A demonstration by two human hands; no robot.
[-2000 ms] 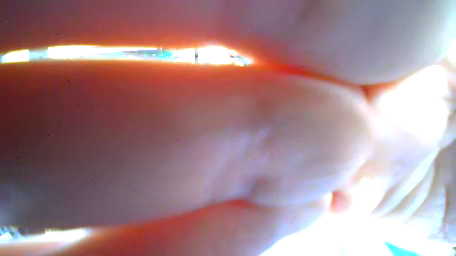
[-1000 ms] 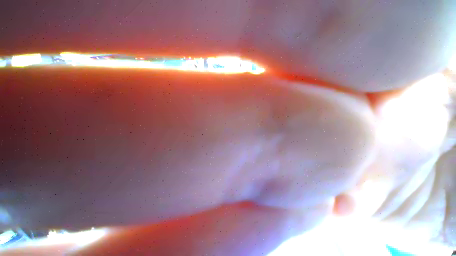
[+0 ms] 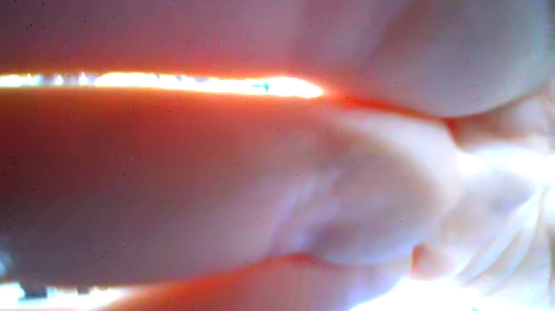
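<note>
A bare hand (image 3: 243, 182), very close to the lens, covers almost the whole head view. Its fingers lie across the picture, large and blurred, with a thin bright gap between the upper and the middle one. Skin folds show at the right. I cannot tell whether it is my left hand or my right hand. Only one hand can be made out. No held object shows, and any work things are hidden behind the hand.
Thin slivers of overexposed background show through the upper gap and at the lower left, with small dark and teal bits too blurred to name. The lower right edge is glaring white.
The fingers have shifted slightly downward in the picture. The slivers of background seen in the gaps have changed, and the bright patch at the right has become smaller.
</note>
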